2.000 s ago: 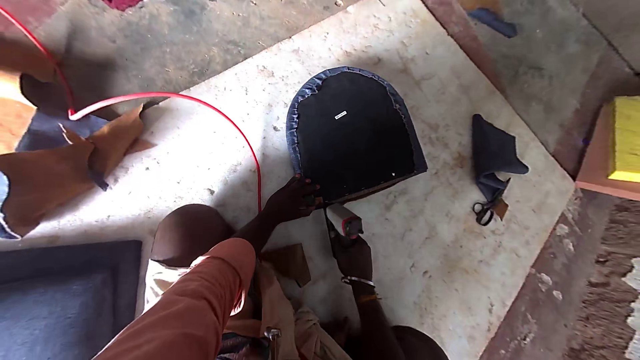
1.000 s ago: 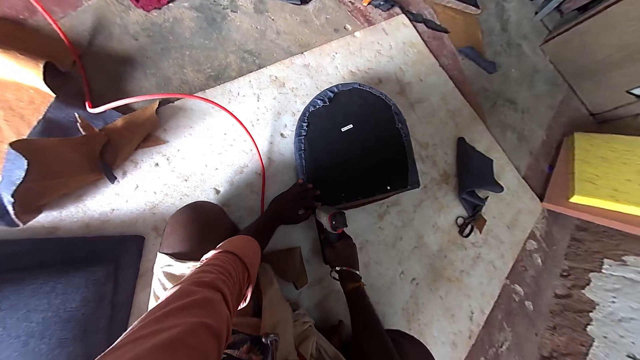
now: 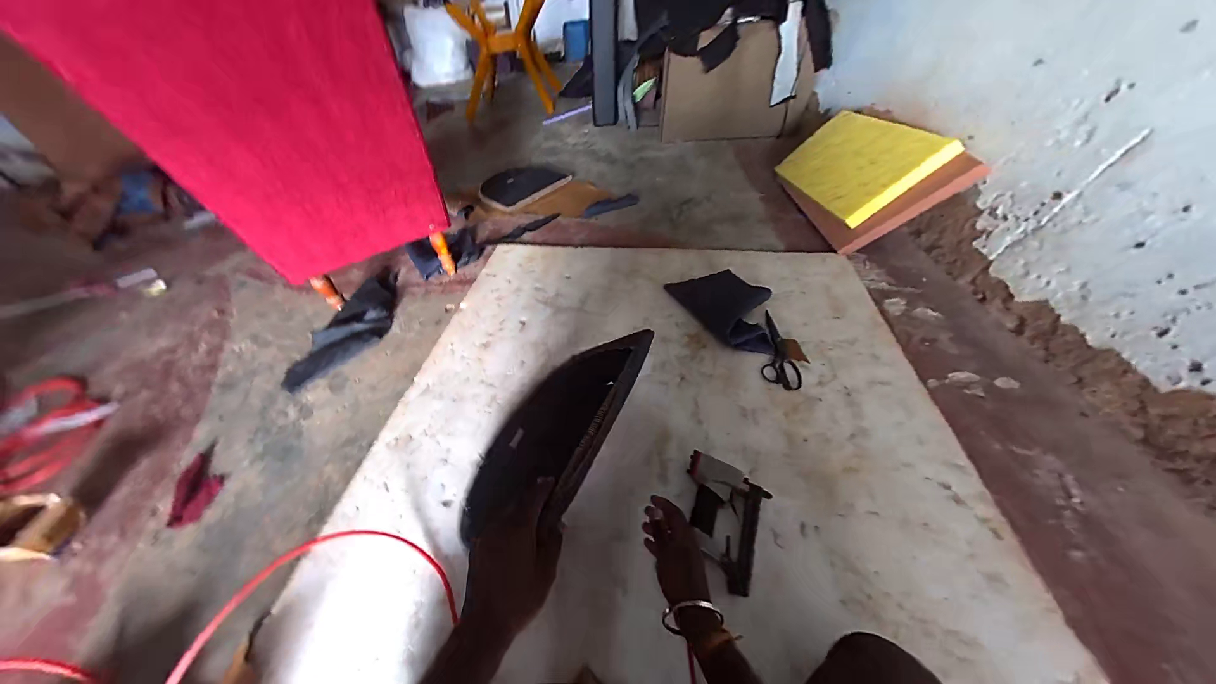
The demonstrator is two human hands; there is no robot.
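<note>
My left hand [image 3: 518, 560] grips the near end of a dark fabric-covered seat panel [image 3: 556, 432], which is tilted up over the white board [image 3: 845, 456]. My right hand [image 3: 676, 556] has its fingers apart and holds nothing. Just right of it a pneumatic staple gun [image 3: 741, 522] lies on the board. Farther off, a piece of dark fabric [image 3: 724, 302] lies beside black-handled scissors [image 3: 781, 366] and a small brown scrap.
A red hose [image 3: 361, 534] curves at the lower left. Yellow foam [image 3: 864, 166] lies on an orange-brown block [image 3: 912, 214] by the wall. A red upholstered piece [image 3: 285, 123] stands at upper left, with fabric scraps [image 3: 347, 328] beneath.
The staple gun, earlier in my right hand at the panel's edge, now lies on the board. The panel, flat before, is tilted up in my left hand. The view has swung up considerably.
</note>
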